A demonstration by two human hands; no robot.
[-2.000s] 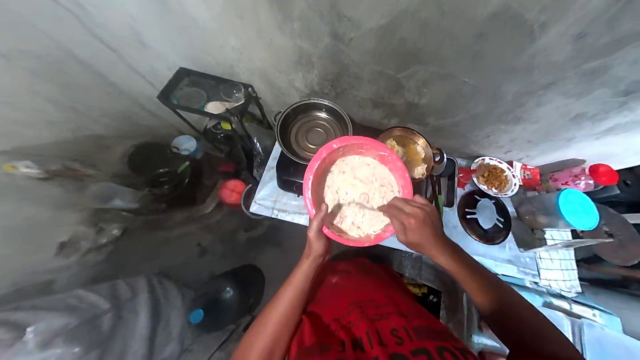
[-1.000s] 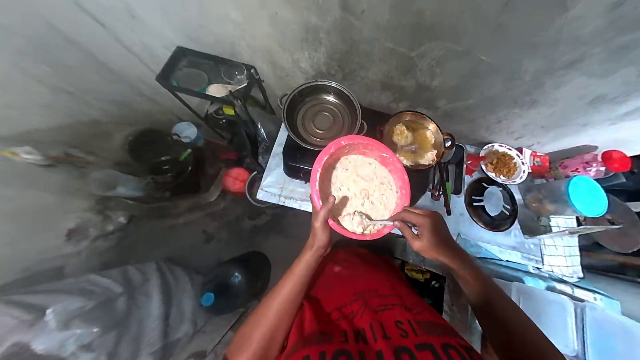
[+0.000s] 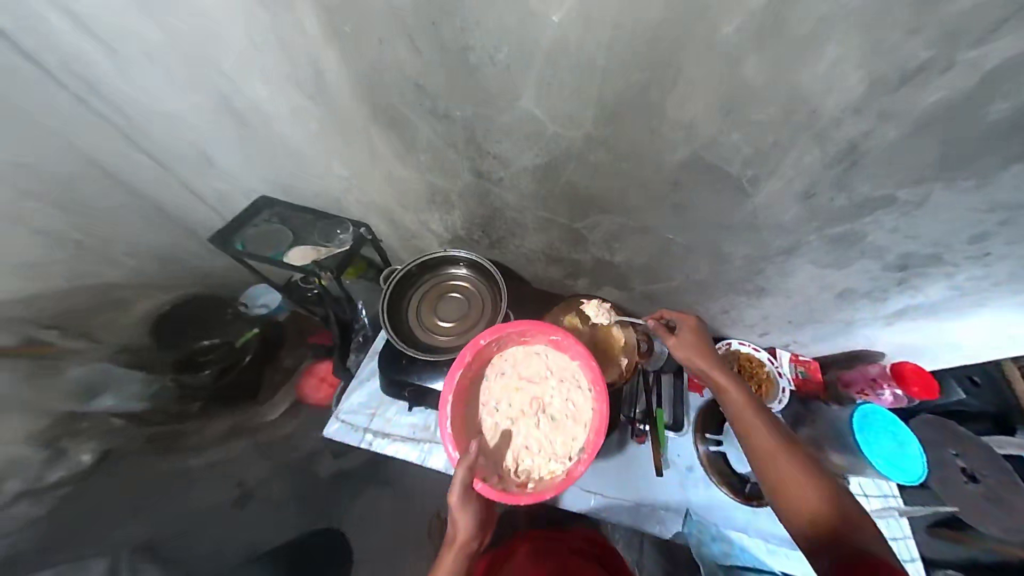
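My left hand (image 3: 470, 500) grips the near left rim of a pink plastic bowl (image 3: 588, 364), thumb over the edge. Pale, lumpy batter (image 3: 536, 408) fills much of the bowl. My right hand (image 3: 680, 340) holds a metal spoon (image 3: 630, 320) by its handle, with a lump of batter (image 3: 598, 310) on its end. That lump is over the frying pan (image 3: 632, 352), which holds oil and several pieces of food. The bowl hides the pan's lower left part. Left of the pan, a wide metal pot (image 3: 452, 308) stands on the black stove (image 3: 408, 374).
Right of the pan lie utensils on a metal tray (image 3: 678, 400), a plate of browned food (image 3: 752, 372), a dark round pan (image 3: 712, 456) and a container with a blue lid (image 3: 890, 444). A black rack (image 3: 280, 232) stands at the left. A concrete wall (image 3: 560, 144) rises behind.
My right hand has moved with the spoon from the bowl to above the frying pan, now bearing a lump of batter. My left hand still holds the bowl. The view has shifted.
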